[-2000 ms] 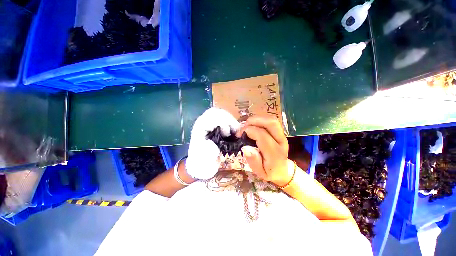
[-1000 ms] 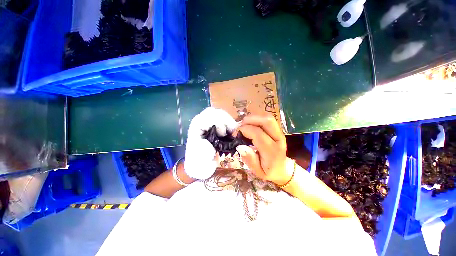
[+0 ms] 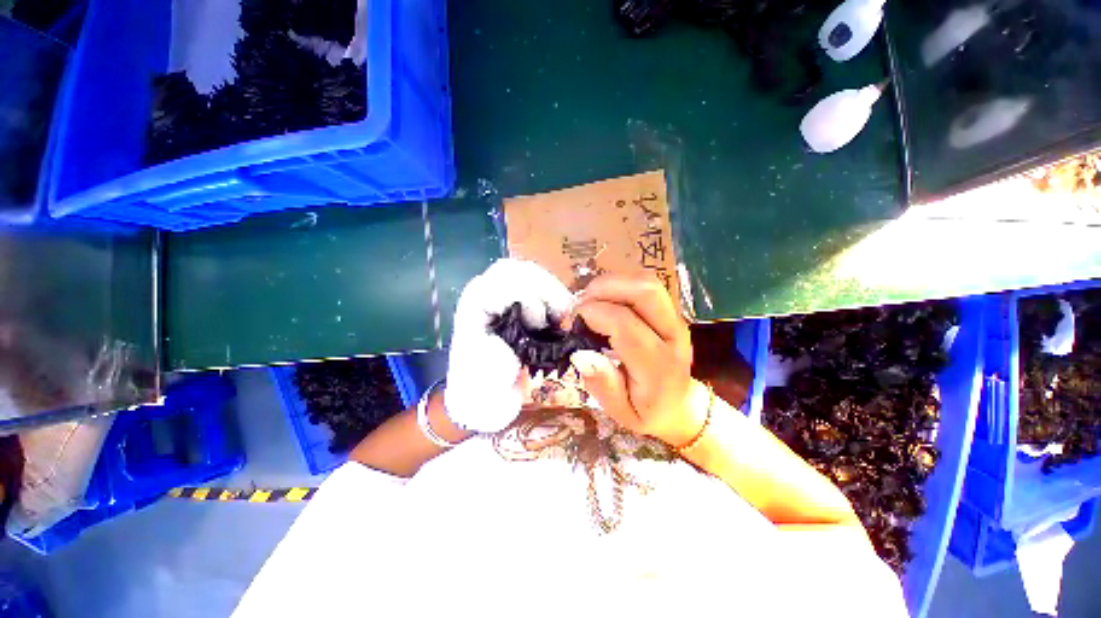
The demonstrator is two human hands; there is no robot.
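A black spiky flower head (image 3: pixel 537 343) is held between my two hands, above my lap and in front of the table edge. My left hand (image 3: pixel 493 350), in a white glove, is closed around its left side. My right hand (image 3: pixel 642 356), bare, pinches its right side with thumb and fingertips. The fingers hide much of the piece. A tan cardboard pad (image 3: pixel 592 235) with handwriting lies on the table just beyond my hands, its near edge partly covered by them.
A blue tote (image 3: pixel 260 181) of black spiky heads stands on the green table (image 3: pixel 555 121) at upper left. Two white squeeze bottles (image 3: pixel 839 118) and a black pile (image 3: pixel 724 30) lie at upper right. Below the table, a tote of dark pieces (image 3: pixel 845 423) stands at right, another (image 3: pixel 344 404) at left.
The view has shifted slightly. My fingers have moved a little around the flower head, and both hands stay on it in nearly the same place.
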